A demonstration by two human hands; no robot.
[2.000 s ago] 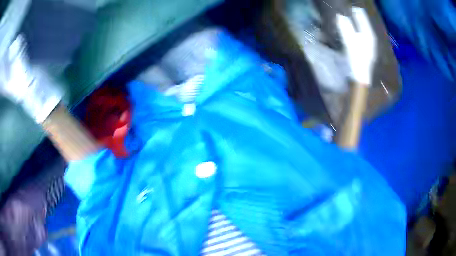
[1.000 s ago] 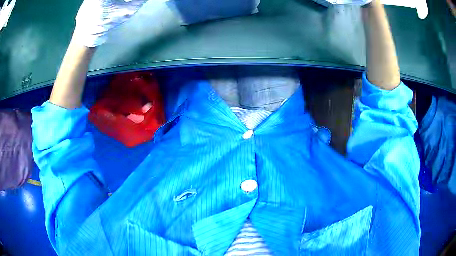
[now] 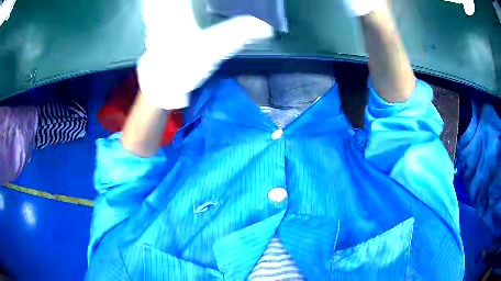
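Note:
A grey-blue flat item point(image 3: 250, 7) lies on the dark green bench point(image 3: 313, 38) at the top middle, cut off by the picture's top edge. My left hand point(image 3: 184, 52), in a white glove, is large and blurred at the bench's near edge, left of the grey item. Its thumb is spread to the right with nothing seen in it; the upper fingers are cut off or blurred. My right hand point(image 3: 365, 5), also in a white glove, is mostly cut off by the top edge, right of the grey item. What its fingers do is hidden.
A red glossy bundle point(image 3: 118, 107) is under the bench at left, partly behind my left forearm. People's sleeves show at the far left point(image 3: 16, 140) and far right point(image 3: 486, 153). A brown panel point(image 3: 444, 118) stands beside my right sleeve. A white piece point(image 3: 467, 5) lies at the top right.
My left hand has moved right and closer to me. My right arm has shifted left. The grey item shows less and its right edge is now upright. Two seconds ago my right hand was over the brown bin.

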